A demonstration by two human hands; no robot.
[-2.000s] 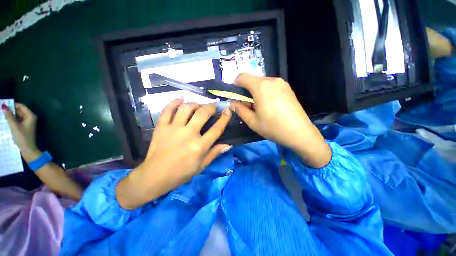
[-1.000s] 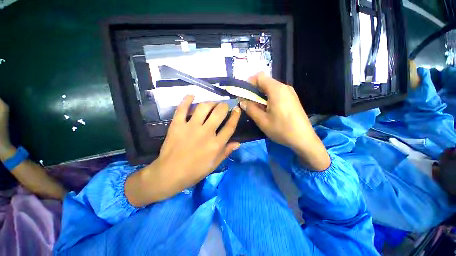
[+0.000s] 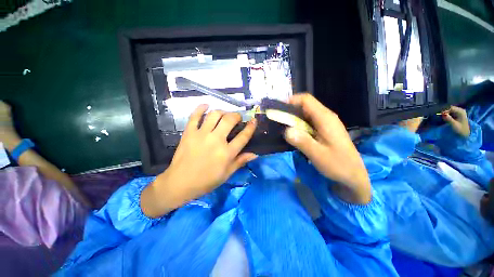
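Observation:
An opened tablet (image 3: 208, 81) with bright white panels lies in a black foam tray (image 3: 132, 103). A dark grey ribbon cable (image 3: 208, 92) runs diagonally over the panels. My right hand (image 3: 325, 143), bare, holds a slim black and yellow-cream piece (image 3: 287, 116), perhaps a tool or tape strip, over the tray's near right part. My left hand (image 3: 203, 154) rests over the near edge of the device with its fingers bent. Its index fingertip is by the cable's end, near a tiny yellowish spot. Whether it pinches anything is too small to tell.
A second opened device (image 3: 402, 54) lies in a black tray (image 3: 379, 116) at the right. White scraps (image 3: 100, 135) lie on the green mat (image 3: 65, 81) at the left. A neighbour's arm with a blue band (image 3: 21, 149) is at the left; another person's hand (image 3: 459, 120) is at the right.
My right hand has moved right and slightly nearer, away from my left fingertips, with the black and yellow-cream piece. My left hand stays at the near edge. A neighbour's hand has appeared at the right.

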